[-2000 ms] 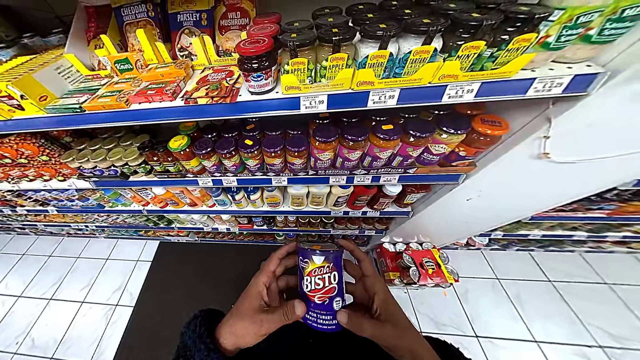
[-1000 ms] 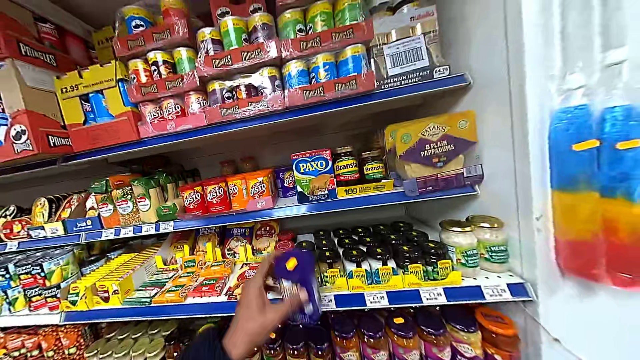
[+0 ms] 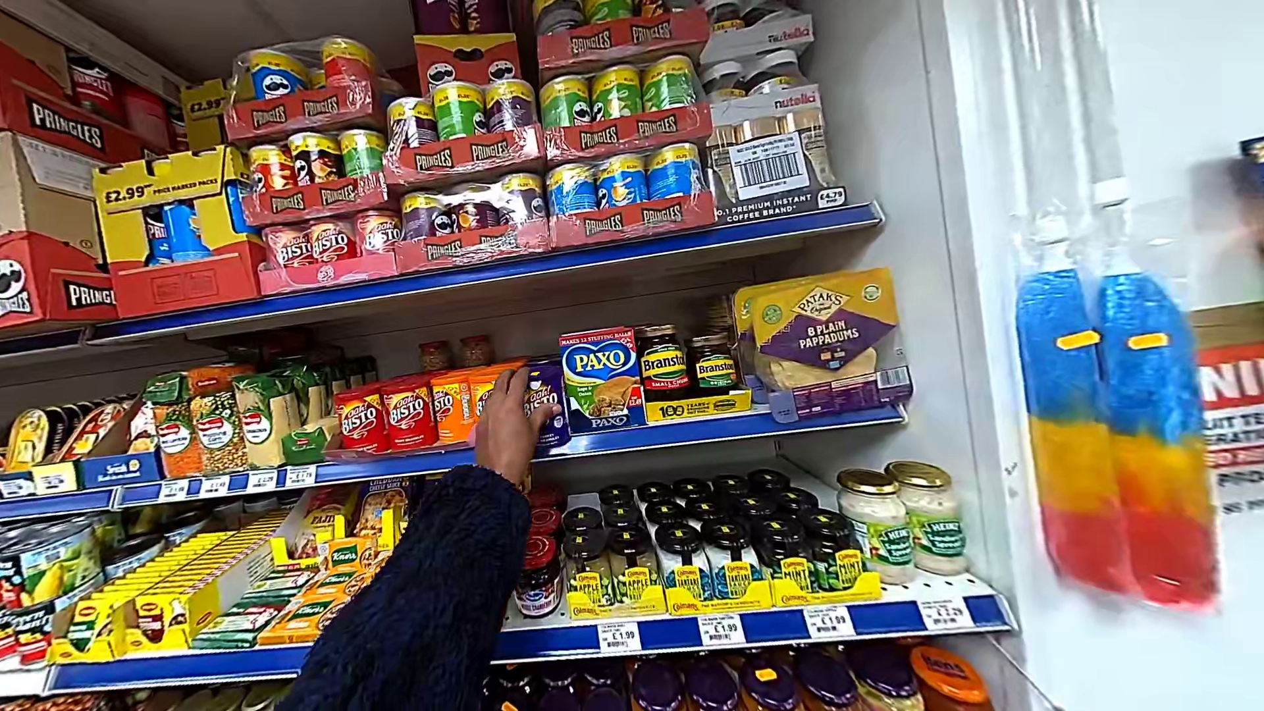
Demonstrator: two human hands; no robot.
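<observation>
My left hand (image 3: 509,425) is raised to the middle shelf, its back toward me. Its fingers are around the left side and front of a purple Bisto gravy granules tub (image 3: 549,400), which stands upright at the shelf's front. Orange Bisto tubs (image 3: 454,405) stand just left of it, partly behind my fingers, with red Bisto tubs (image 3: 410,410) farther left. A blue and green Paxo stuffing box (image 3: 600,380) is on the purple tub's right. A dark fluffy sleeve covers my left arm. My right hand is out of view.
Right of the Paxo box are Branston jars (image 3: 662,360) and packs of Patak's pappadums (image 3: 825,331). Pringles trays (image 3: 632,212) fill the shelf above. Sauce jars (image 3: 726,548) stand in rows below. Blue shelf edges (image 3: 652,439) run across, and multicoloured hanging packs (image 3: 1066,425) are at the right.
The view has swung up from the lower shelves and floor. Both hands held the purple tub low down; then my left hand carried it up, and now it is at the middle shelf.
</observation>
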